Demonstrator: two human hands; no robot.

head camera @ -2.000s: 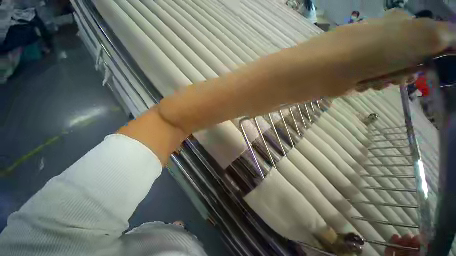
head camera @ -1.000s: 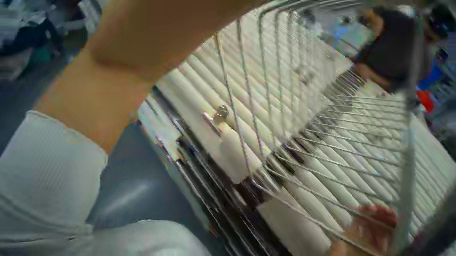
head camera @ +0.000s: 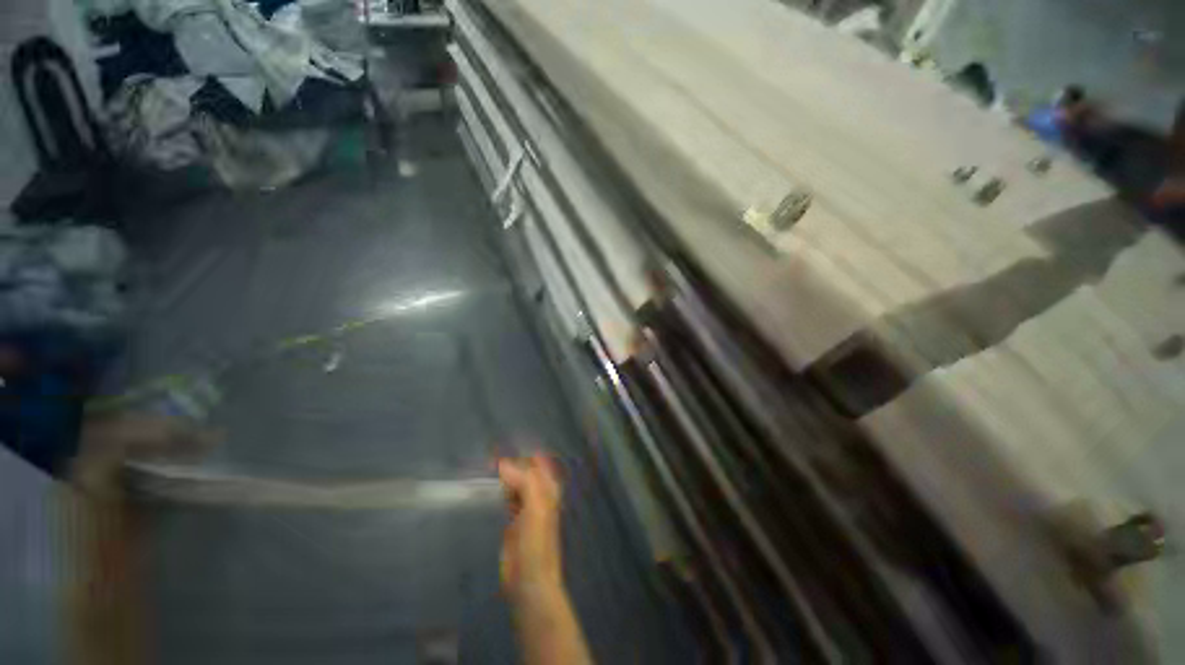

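A pale, blurred bar of the steel rack (head camera: 325,491) spans between my two hands over the grey floor, left of the tube bank. My right hand (head camera: 530,496) is closed around its right end. My left hand (head camera: 150,439), strongly blurred near the left edge, is at its other end and appears to grip it. The rack's thin rods cannot be made out. The off-white cloth-covered bank (head camera: 728,143) fills the upper right, with a dark gap (head camera: 864,370) across it. A metal clip (head camera: 789,208) stands on the cloth; several more lie farther right.
Dark and shiny side rails (head camera: 728,455) run along the bank's near side, with white ties (head camera: 511,188) hanging from them. Piles of cloth (head camera: 247,78) lie at the upper left. A yellow line (head camera: 318,340) marks the floor. A person (head camera: 1124,150) is partly visible at the upper right.
The rack has moved from over the bank to the left, above the floor. Both hands moved left with it. The view has swung left, showing more floor and the cloth piles.
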